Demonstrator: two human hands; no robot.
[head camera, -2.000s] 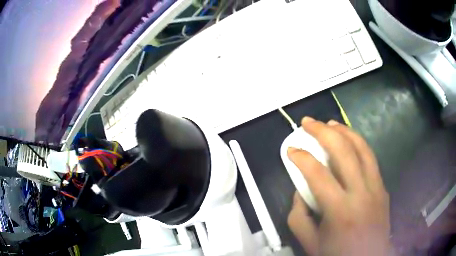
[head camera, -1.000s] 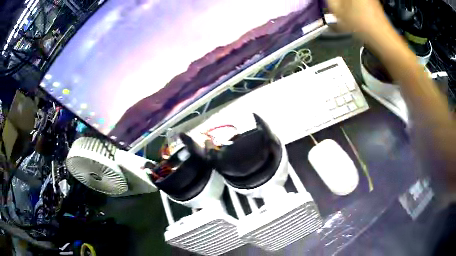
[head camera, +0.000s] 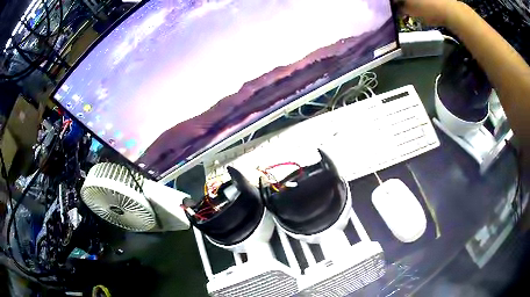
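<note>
Two open camera heads stand side by side before the keyboard (head camera: 372, 130): black cups (head camera: 308, 200) on white collars with ribbed white bases (head camera: 343, 275). Red, yellow and orange connector wires (head camera: 282, 174) show inside. My right hand (head camera: 427, 10) reaches in at the top right, beside the monitor's right edge; its fingers are partly cut off by the frame, and I cannot tell if it holds anything. The white mouse (head camera: 399, 210) lies untouched right of the camera heads. My left hand is not in view.
The monitor (head camera: 261, 64) spans the back. A white desk fan (head camera: 119, 200) stands at left beside piled cables (head camera: 46, 191). Another camera (head camera: 462, 104) stands at right under my forearm. A white box-like piece (head camera: 421, 44) lies right of the monitor. A yellow ring (head camera: 101, 291) shows at bottom left.
My right hand has let go of the mouse and moved up to the top right beside the monitor. The view has widened, showing both camera heads, the fan and more of the monitor.
</note>
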